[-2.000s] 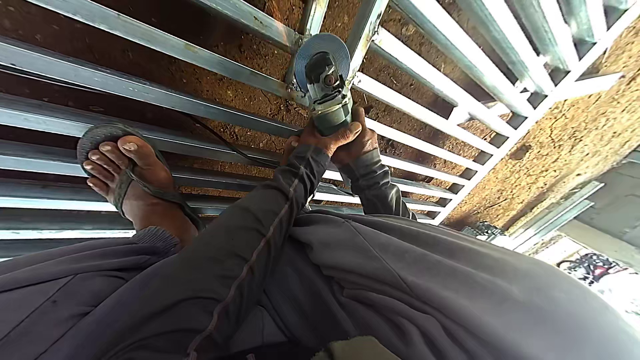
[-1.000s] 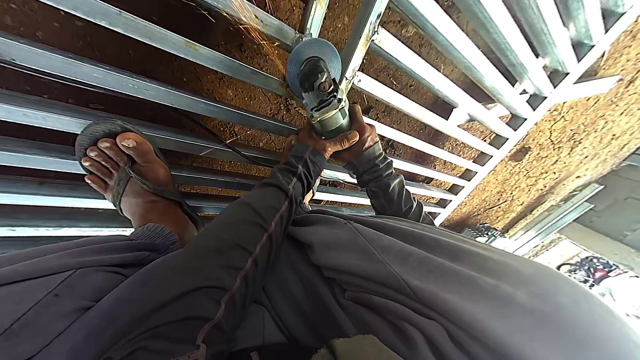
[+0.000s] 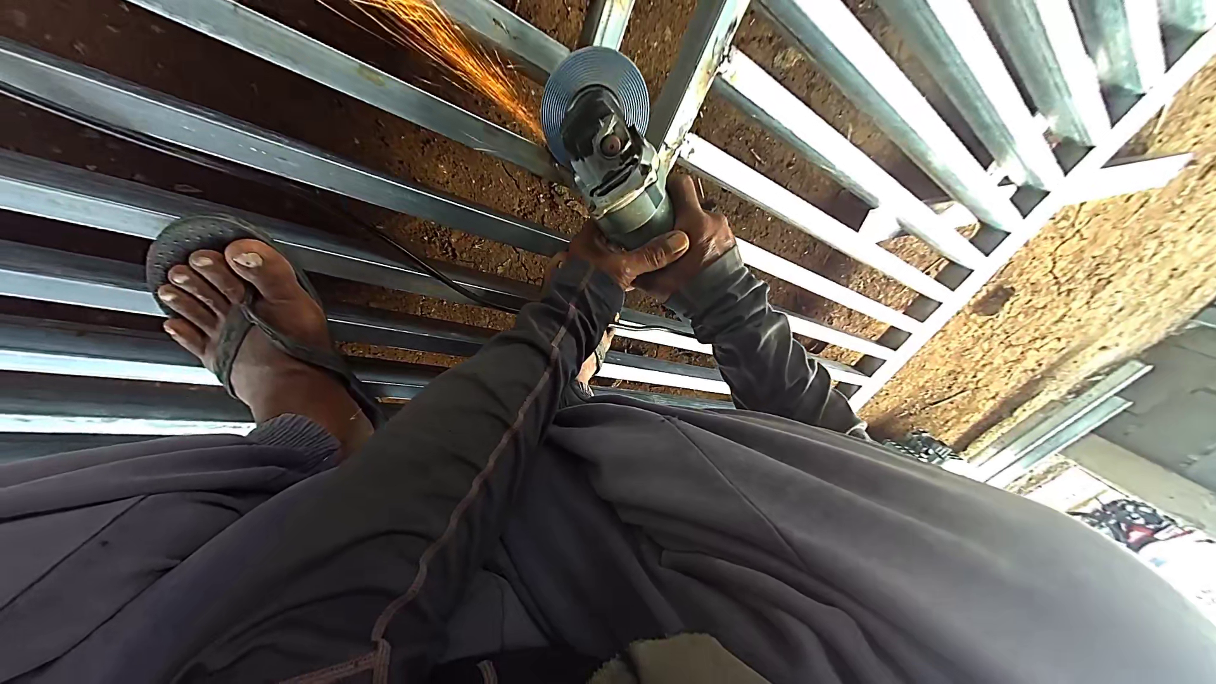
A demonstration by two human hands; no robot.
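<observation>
An angle grinder with a round disc is held in both my hands over a frame of metal bars. My left hand wraps the grinder's body from the left, its thumb across the near end. My right hand grips the same body from the right. The disc lies by a junction of metal bars, and orange sparks stream from its left side toward the upper left. The exact contact point is hidden under the disc.
My sandalled foot rests on the bars at left. A dark cable runs across them toward my hands. Brown soil shows between the bars and beyond the frame's edge rail. Metal lengths lie at right.
The sparks, not plain two seconds ago and faint one second ago, are now bright and dense. The grinder has shifted slightly left since the first frame. Both hands have kept their hold.
</observation>
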